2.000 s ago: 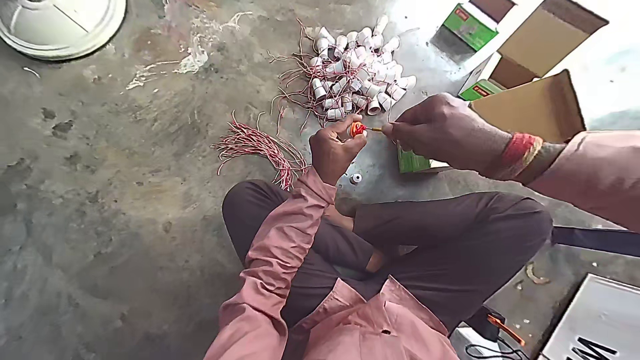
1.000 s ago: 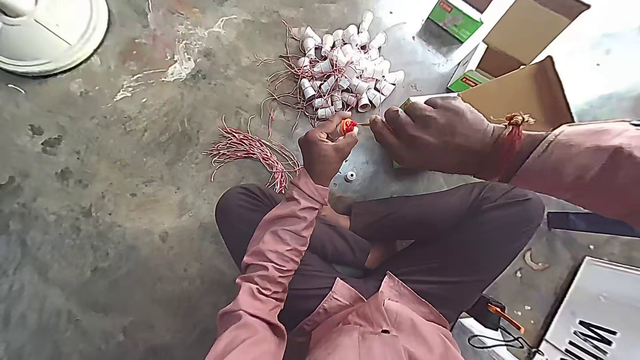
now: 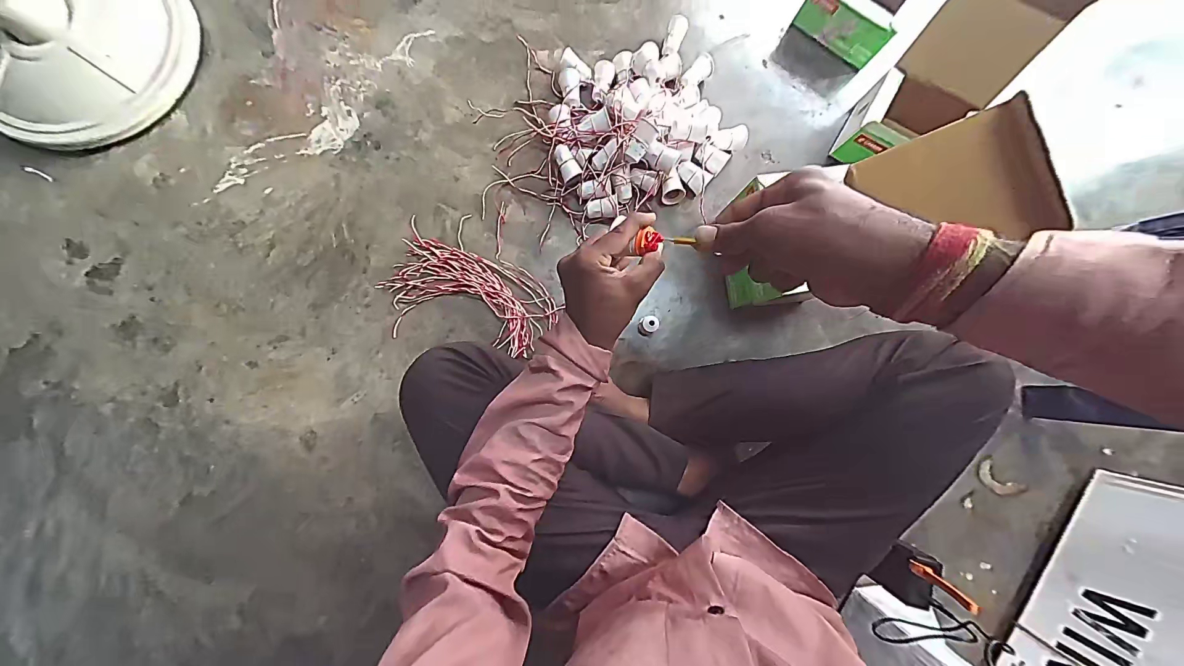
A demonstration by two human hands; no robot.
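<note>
My left hand grips a small orange-and-red round part between thumb and fingers. My right hand pinches a thin yellowish rod, whose tip meets the red side of that part; whether it is a tool cannot be told. Beyond my hands lies a heap of white plastic lamp holders with red-and-white twisted wires. Left of my left hand is a loose bundle of red-and-white wires. A small white round piece sits on the floor just below my left hand.
Opened green-and-white cardboard boxes stand at the upper right, one partly under my right hand. A round white plastic lid or base lies at upper left. At lower right are a white panel with black lettering, an orange-handled item and a black cord.
Both hands keep hold of the orange-and-red part and the rod. The right wrist and its red band have turned back and forth between the frames.
</note>
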